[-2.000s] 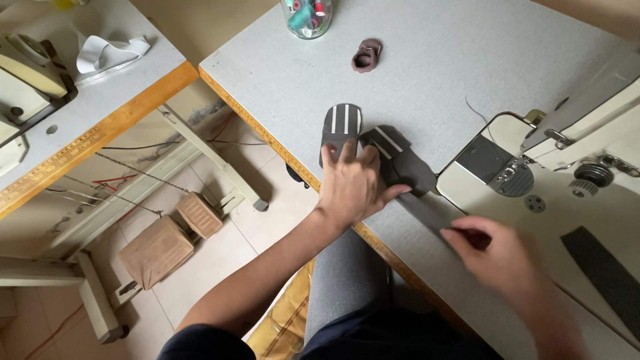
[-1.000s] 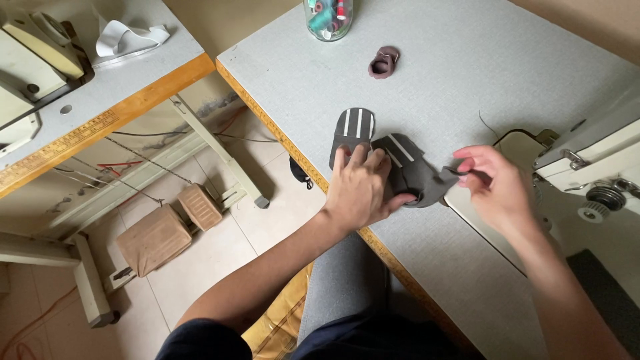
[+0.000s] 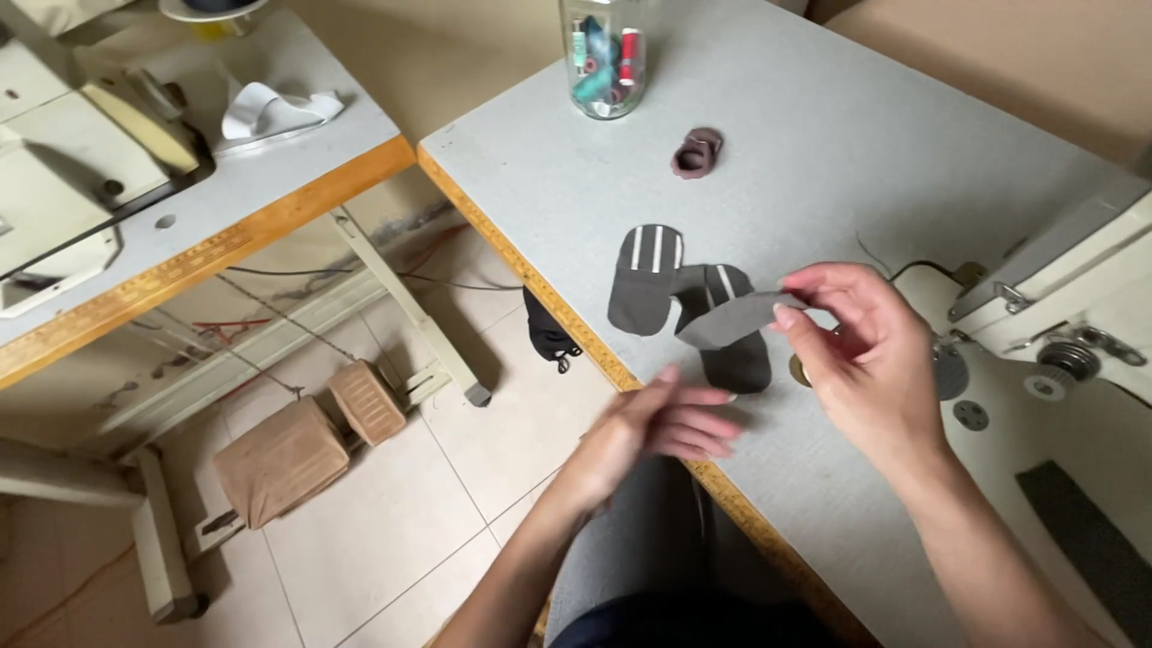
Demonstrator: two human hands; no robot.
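Note:
My right hand [image 3: 855, 351] pinches the end of a grey fabric piece [image 3: 733, 321] between thumb and fingers, lifted over the table. Under it lies a dark fabric piece with pale stripes [image 3: 742, 364], partly covered. To its left rests a rounded grey fabric piece with white stripes [image 3: 646, 279], flat near the table edge. My left hand [image 3: 666, 427] is at the front edge of the table, fingers spread and slightly blurred, holding nothing. Farther back sits a small mauve fabric item with an opening [image 3: 696, 153].
A glass jar of thread spools [image 3: 607, 63] stands at the back. On the right is a sewing machine [image 3: 1062, 360], with a dark fabric strip [image 3: 1084, 540] on its bed. Another table [image 3: 297, 193] at left carries a machine and a white band [image 3: 274, 112]. Pedals [image 3: 283, 459] are below.
My left hand has let go of the fabric pieces and moved back to the table's front edge. The grey piece in my right hand is now raised above the dark striped one.

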